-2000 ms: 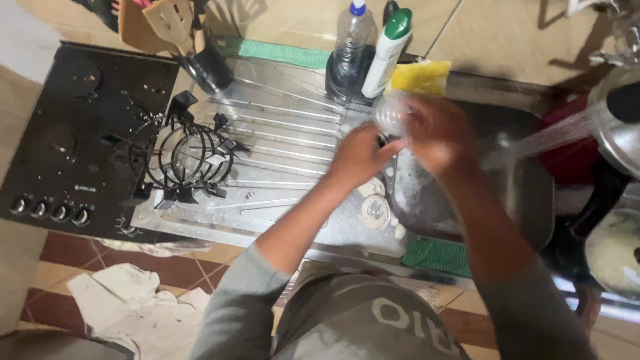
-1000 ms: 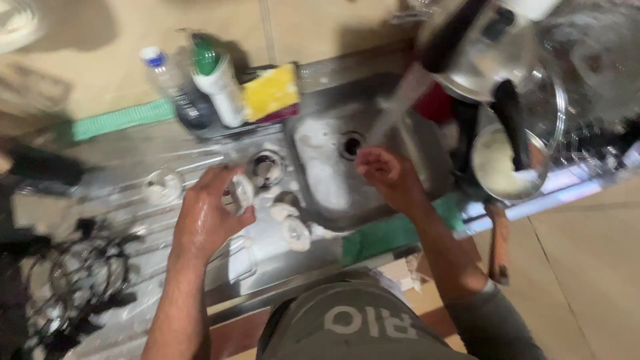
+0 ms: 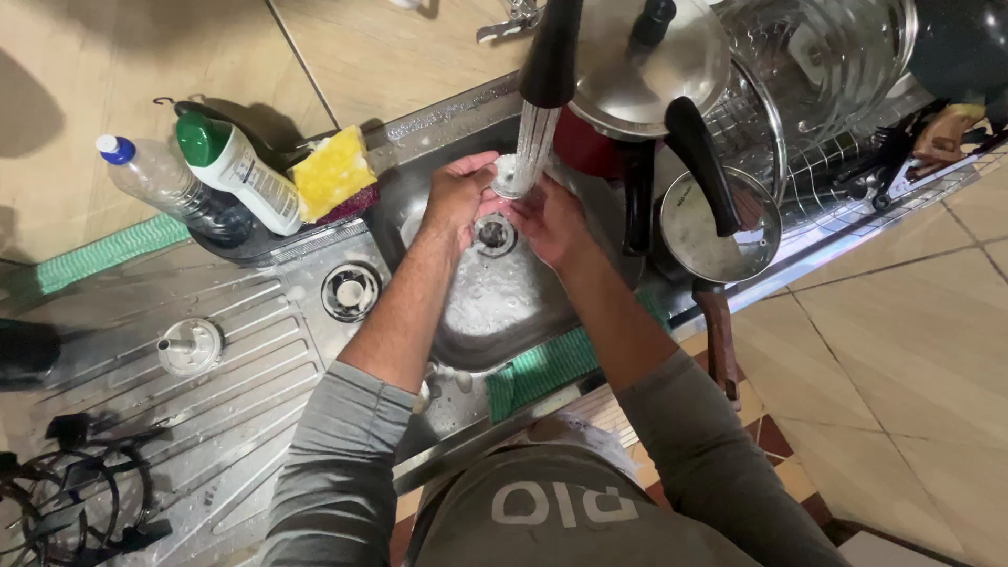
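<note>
Over the metal sink (image 3: 465,331), my left hand (image 3: 459,197) holds a small round metal stove burner part (image 3: 508,175) between thumb and fingers. My right hand (image 3: 551,220) is close against its other side, below the running water (image 3: 535,142) from a black tap head (image 3: 551,55); whether it also grips the part is hard to tell. Soapy foam and the drain (image 3: 494,235) show beneath my hands. A round burner part with a stem (image 3: 190,346) lies on the ribbed drainboard, and a dark ring-shaped part (image 3: 350,291) is beside the sink.
A yellow sponge (image 3: 335,173), a white bottle with a green cap (image 3: 240,173) and a clear plastic bottle (image 3: 165,181) stand behind left. Black pan supports (image 3: 79,488) lie lower left. A pressure cooker (image 3: 646,71), a saucepan (image 3: 720,224) and a wire dish rack (image 3: 827,173) crowd the right.
Both hands have come together under the running water; a second ago they were apart, the left holding a round part left of the sink. The view has shifted.
</note>
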